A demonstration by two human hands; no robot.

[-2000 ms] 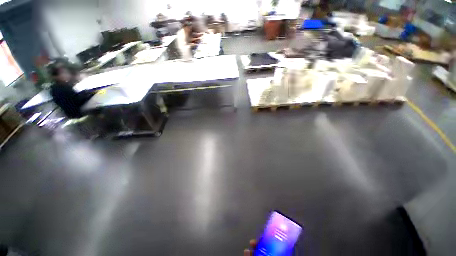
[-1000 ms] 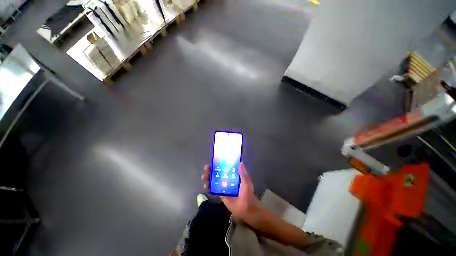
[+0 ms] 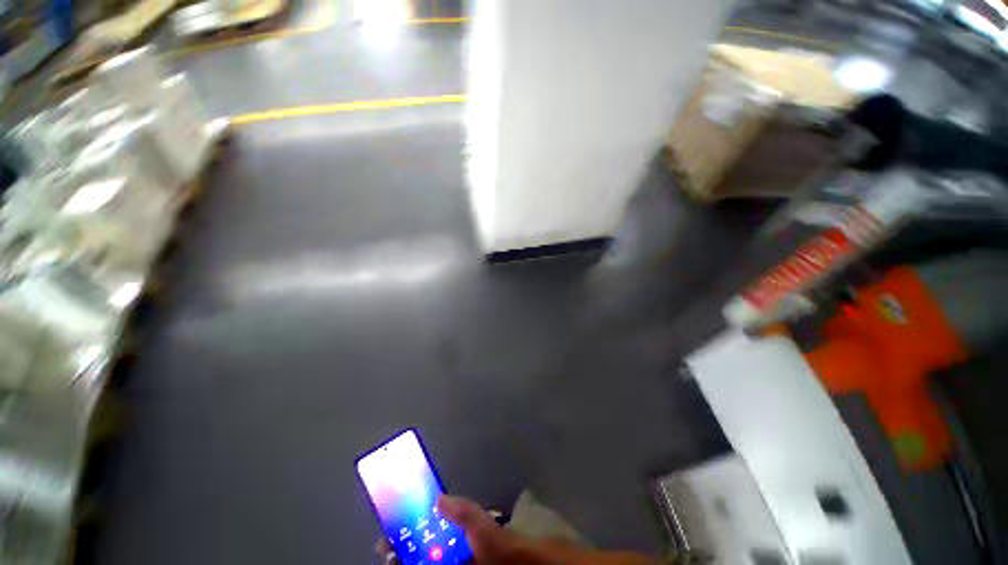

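Note:
A smartphone (image 3: 403, 486) with a lit white, pink and blue screen is at the lower middle-left, tilted, showing a call-like screen with a red button. My right hand (image 3: 473, 528) is closed around its lower part. The thumb lies along the right edge and fingertips show at the left edge. The bottom of the phone and part of the hand are cut off by the frame's lower edge. My left hand is not in view.
A white pillar (image 3: 564, 132) stands ahead. Pale bundles (image 3: 83, 243) on pallets line the left. A cardboard box (image 3: 752, 121) is behind the pillar. At right are an orange machine part (image 3: 895, 353), a red-and-white beam (image 3: 812, 265) and a white panel (image 3: 790, 430).
The view has swung right to the pillar and machine side. The phone, still in my right hand, now sits lower and further left in view and is tilted.

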